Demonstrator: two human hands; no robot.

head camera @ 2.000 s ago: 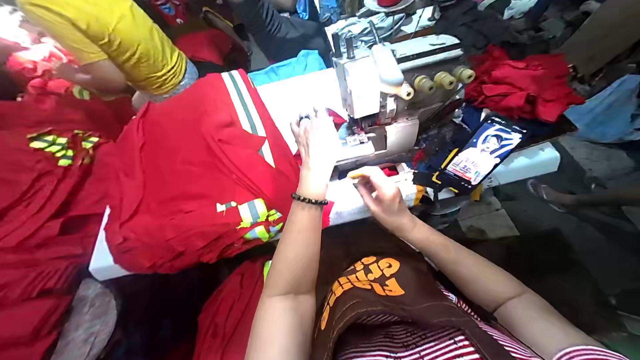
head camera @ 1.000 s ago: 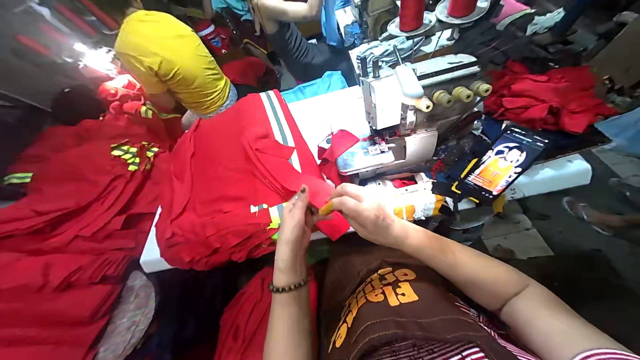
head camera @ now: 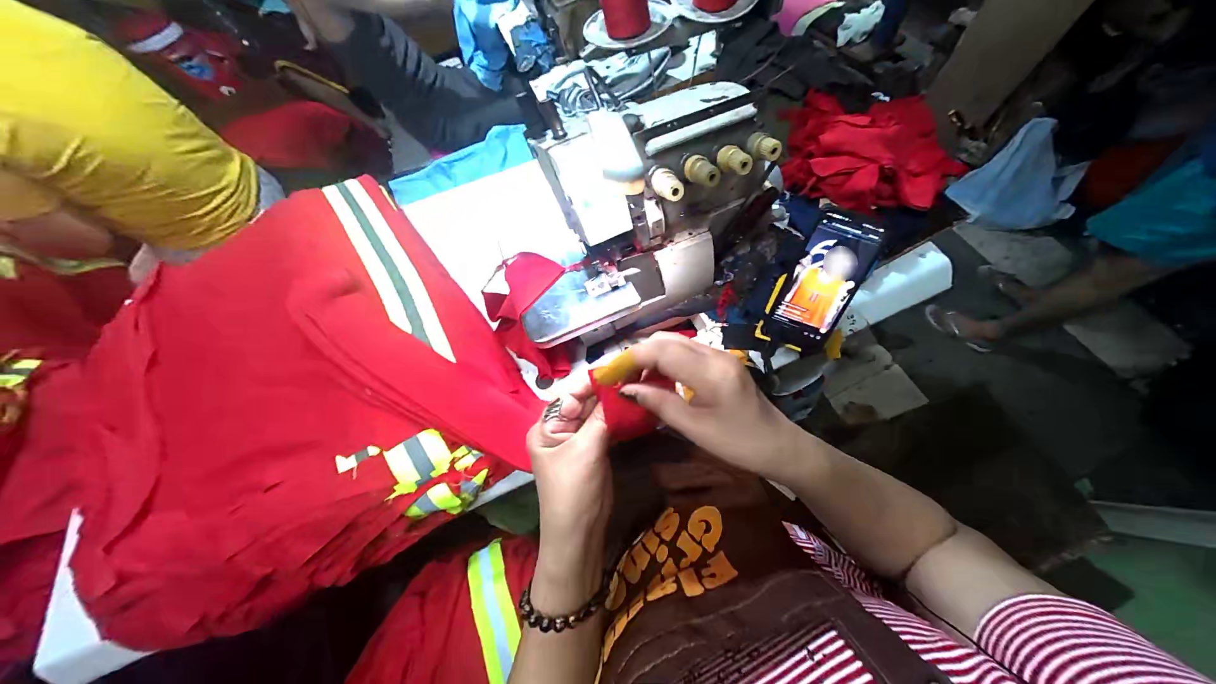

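Observation:
Both my hands meet over the near table edge, in front of an overlock sewing machine. My left hand, with a beaded bracelet, pinches red fabric between thumb and fingers. The same fabric's edge lies under the fingers of my right hand, one of which has a yellow wrap. A stack of red cloth pieces with a grey-and-white stripe covers the table to the left. Another red piece rests by the machine's metal plate.
A phone with a lit screen lies right of the machine. Behind it is a heap of red fabric. Red thread cones stand at the back. A person in a yellow shirt bends over at the left; another person's leg is at right.
My left hand has come back from the machine's plate to the near edge, where both hands now hold red fabric. The view has moved closer to the machine since one second ago.

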